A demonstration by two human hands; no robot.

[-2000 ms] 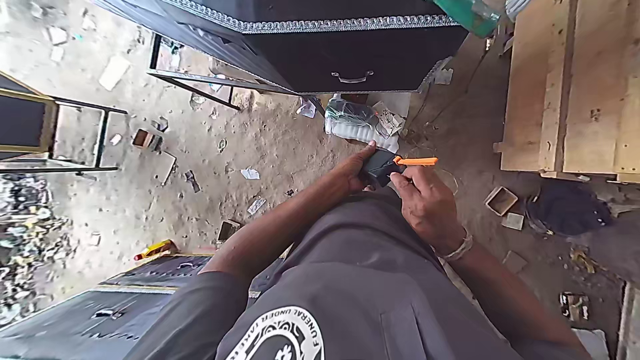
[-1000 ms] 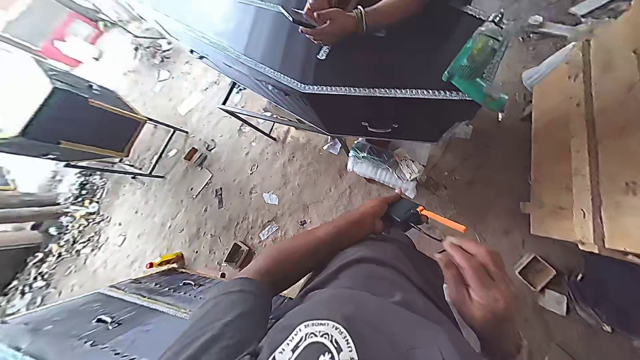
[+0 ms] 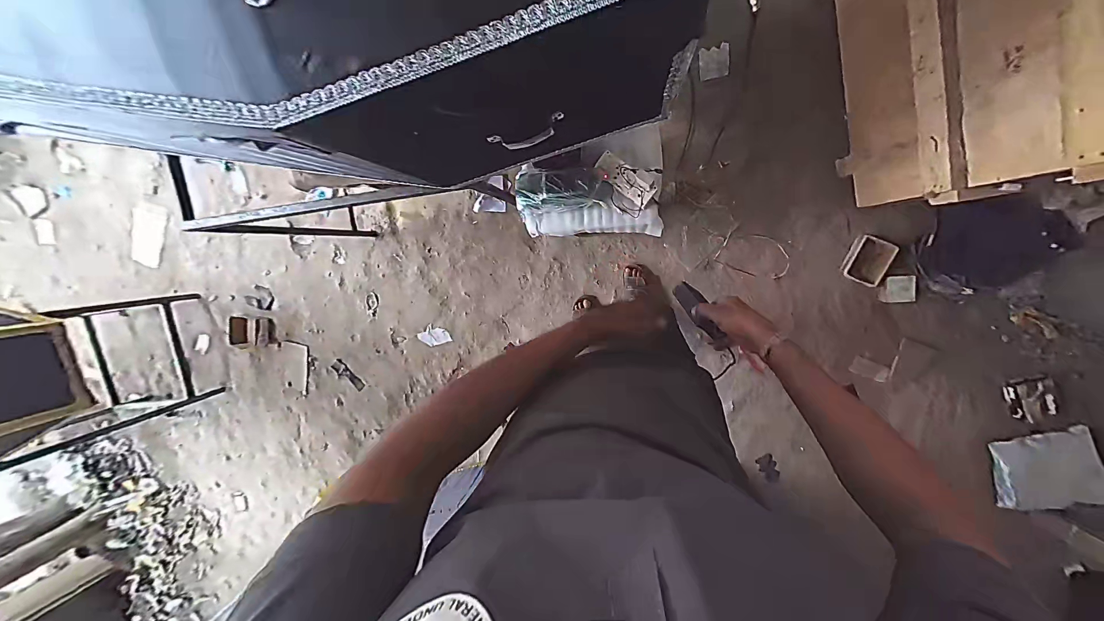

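My right hand [image 3: 742, 326] is closed around a small black device [image 3: 699, 312], which points up and left beside my right leg. A dark cord hangs below it, and a blurred orange-red thing shows under the hand. My left hand [image 3: 634, 321] is blurred in front of my thighs, left of the device; its fingers and anything in them cannot be made out. Ahead of both hands stands a black coffin [image 3: 483, 112] with silvery braided trim and a metal handle [image 3: 524, 136].
Plastic-wrapped material [image 3: 591, 220] lies under the coffin's end. Wooden boards [image 3: 992, 95] stand at upper right, near a small open box [image 3: 869, 260]. Metal stands [image 3: 276, 211] are on the left. Paper scraps [image 3: 435, 335] and rubble [image 3: 155, 535] lie on the dirt floor.
The black device was in my left hand and is now in my right. The other person's hands and the green plastic thing seen one second ago are out of view. The view has shifted.
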